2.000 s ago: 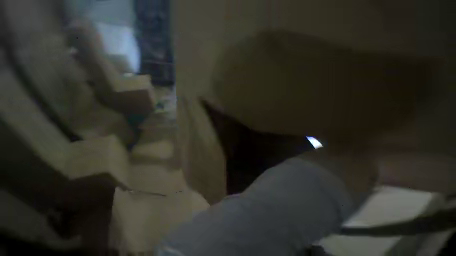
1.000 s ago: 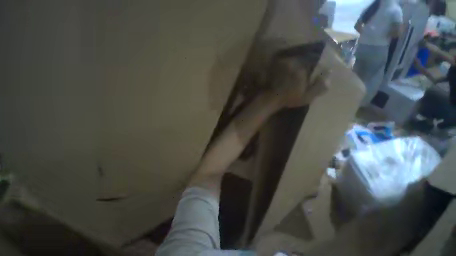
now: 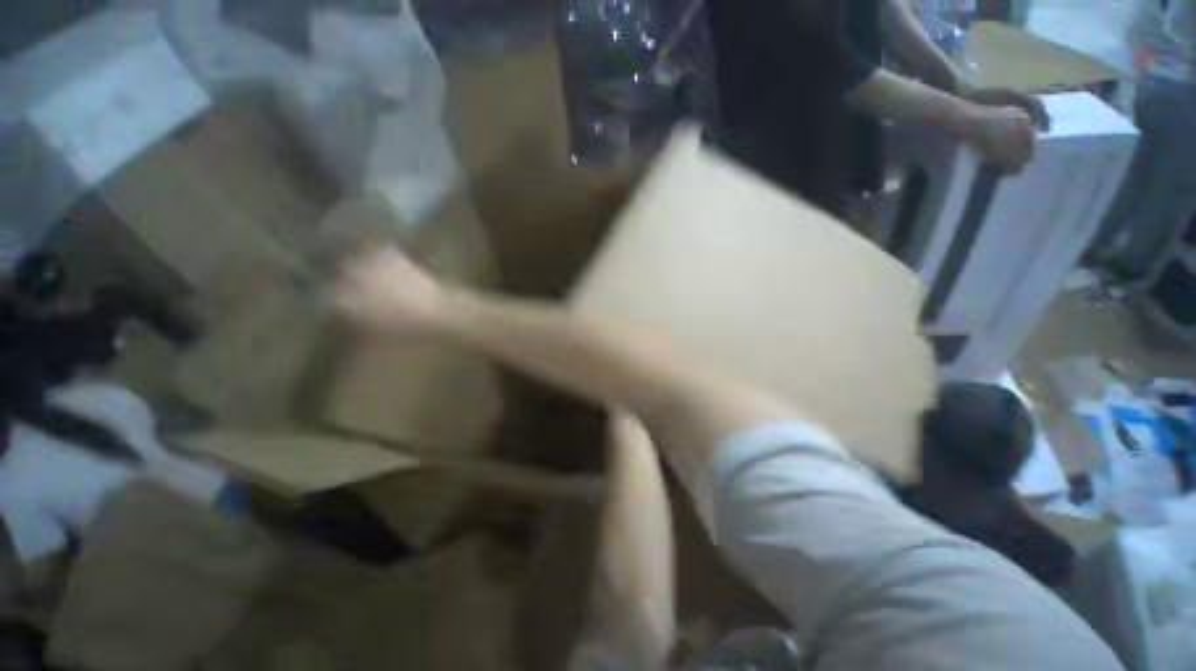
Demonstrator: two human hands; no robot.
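Observation:
An open brown corrugated carton (image 3: 531, 216) is in front of me, with a large pale flap (image 3: 774, 295) standing off its right side. My right hand (image 3: 387, 288) is blurred, at the end of a grey-sleeved arm that reaches from the lower right across the carton. It is over brown board (image 3: 407, 393) at the left; whether it grips the board cannot be told. My left forearm comes up from the bottom centre under the right forearm. My left hand cannot be made out there.
A person in dark clothing (image 3: 787, 92) at the back holds a white box (image 3: 1023, 210). Blue and white sheets (image 3: 1141, 426) lie on the floor at the right. A dark rounded object (image 3: 977, 433) is beside the flap. Brown boards (image 3: 158, 577) and white material crowd the left.
The view has swung, so the large brown panel no longer fills the left. My right arm now reaches to the upper left, and a second forearm has come into view.

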